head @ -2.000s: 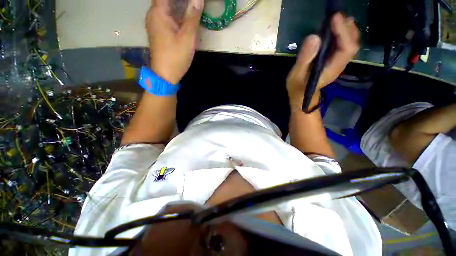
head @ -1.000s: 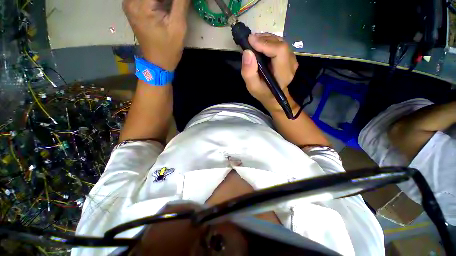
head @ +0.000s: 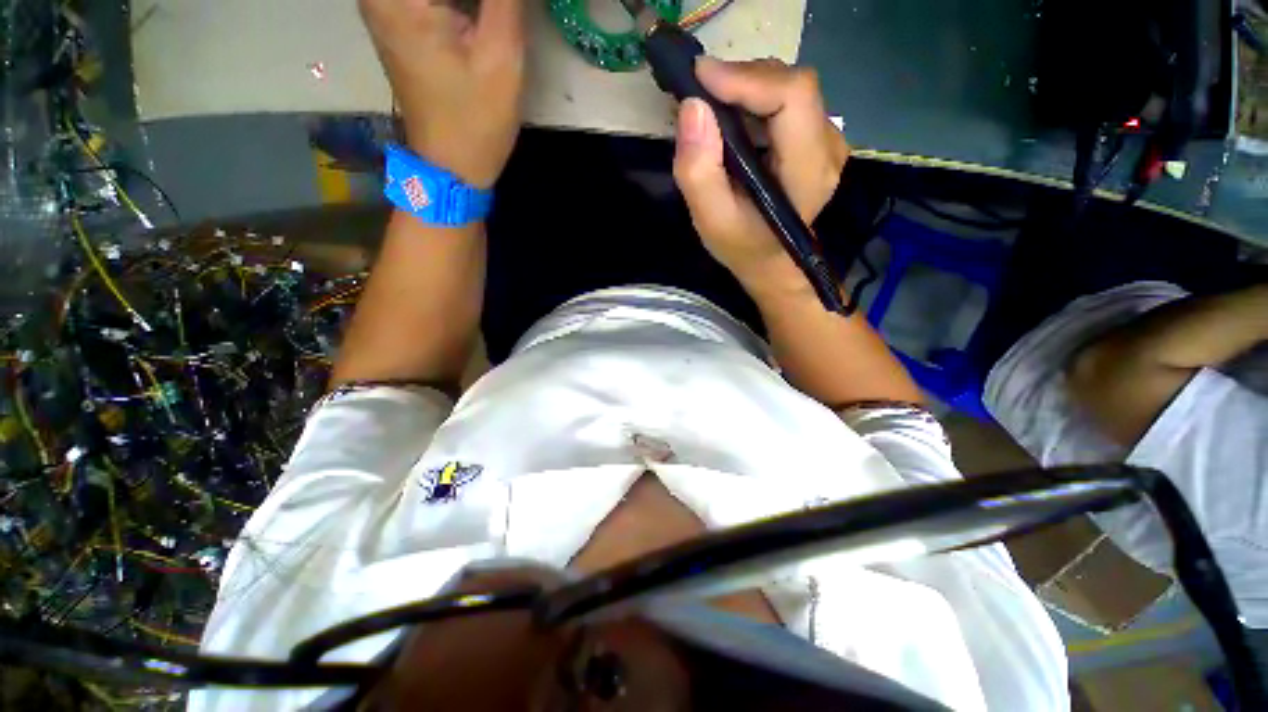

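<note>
A green ring-shaped circuit board (head: 584, 42) lies on the cream work board (head: 250, 59), cut off by the top edge, with thin wire leads to its right. My right hand (head: 765, 160) grips the black soldering iron (head: 762, 188). The iron's front end is over the ring, and its tip is at the top edge, so contact cannot be told. My left hand (head: 452, 91), with a blue wristband (head: 438, 191), is left of the ring. Its fingertips are cut off and blurred, so what they hold cannot be told.
A large heap of wired boards (head: 153, 403) fills the left side. A green mat (head: 918, 84) lies right of the work board, with dark equipment and a red light (head: 1132, 123) beyond. A blue stool (head: 925, 285), cardboard (head: 1106, 577) and another person's arm (head: 1175, 348) are at right.
My right hand has swung the iron left from over the bench edge to the ring. Since one second ago, both hands have shifted only slightly.
</note>
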